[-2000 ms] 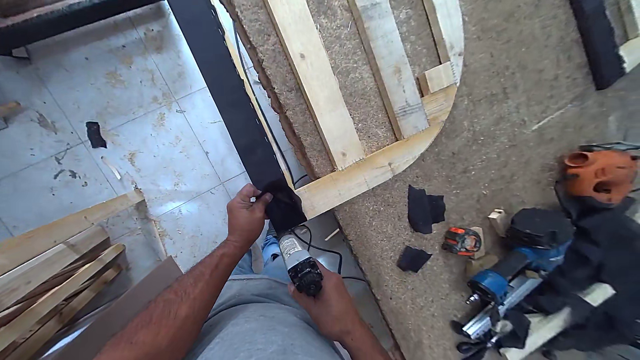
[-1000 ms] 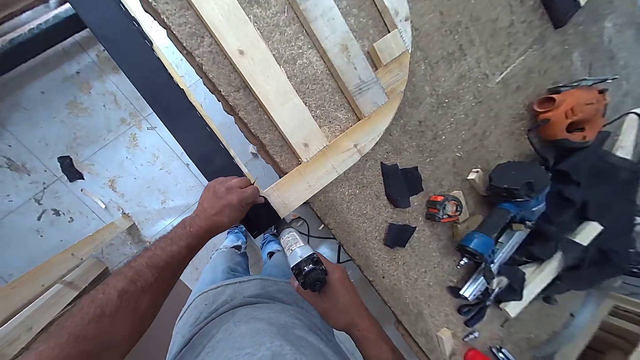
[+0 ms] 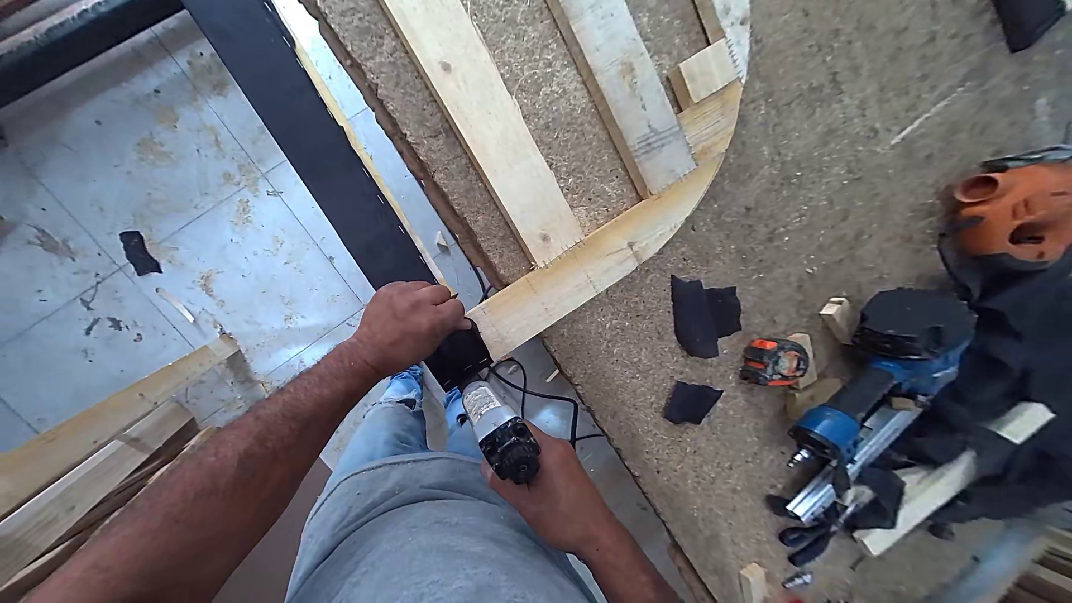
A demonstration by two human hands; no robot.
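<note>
My left hand presses with curled fingers on black fabric near the lower end of a fabric-covered wooden rail, where it meets the curved end of a slatted wooden frame. My right hand grips a silver and black power tool, apparently a pneumatic stapler, its silver end against the folded black fabric. A line of staples runs along the rail's edge. The stapler's nose is hidden.
On the chipboard table lie black fabric scraps, a tape measure, a blue pneumatic nailer and an orange power tool. Wooden boards stand at lower left. Black cables hang beside the table edge.
My left hand has gone from pinching the fabric at the rail's end to lying over it. The stapler stays in my right hand at the rail's end. The view has shifted.
</note>
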